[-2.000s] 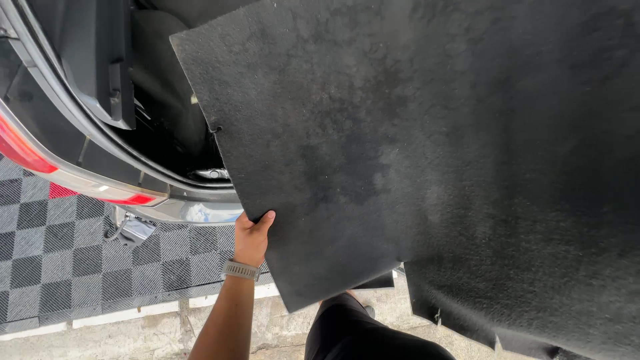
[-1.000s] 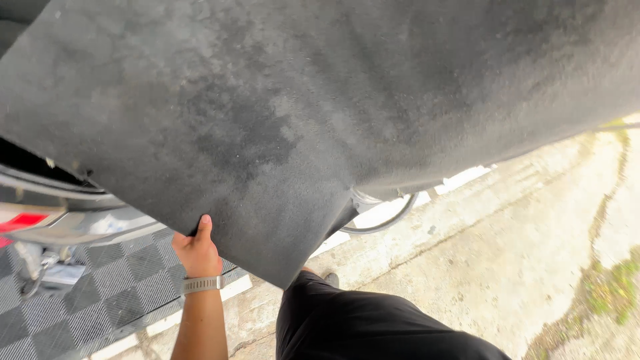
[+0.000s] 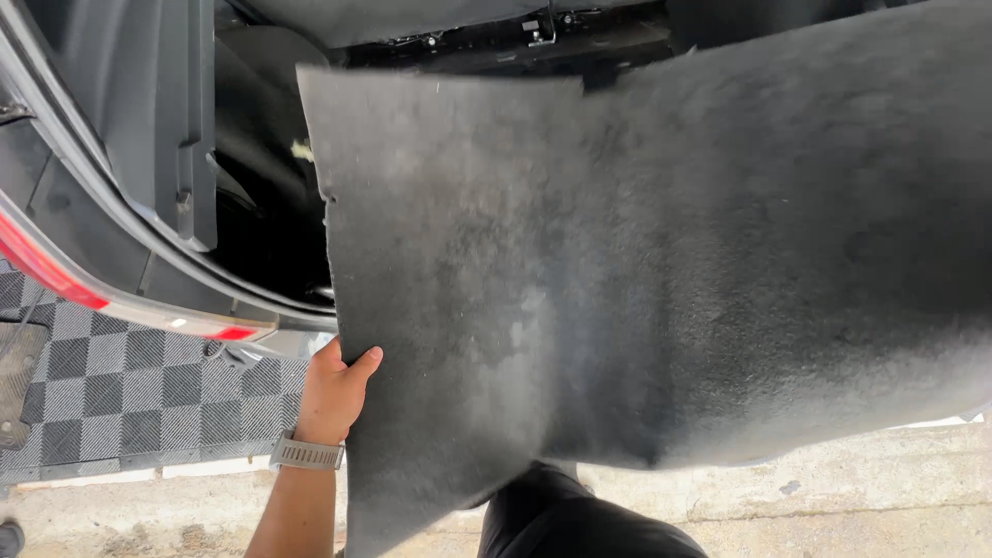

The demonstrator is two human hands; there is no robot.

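My left hand (image 3: 337, 391), with a grey watch band (image 3: 310, 452) on its wrist, grips the left edge of a large dark grey trunk liner sheet (image 3: 480, 271). The thumb lies on top of the sheet and the fingers are hidden under it. The sheet is bent near its middle, spreads to the right edge of the view and covers part of the open trunk (image 3: 263, 194) of a car. My right hand is not in view.
The car's rear edge with a red light (image 3: 46, 263) curves along the left. Checkered floor tiles (image 3: 147, 380) lie below it, beside a floor mat (image 3: 17, 380). Concrete ground (image 3: 837, 496) runs along the bottom. My leg in black trousers (image 3: 581, 519) is under the sheet.
The view swung toward the right and back to the car. My left hand has kept its hold on the sheet's edge throughout. The trunk interior behind the sheet's far edge now shows.
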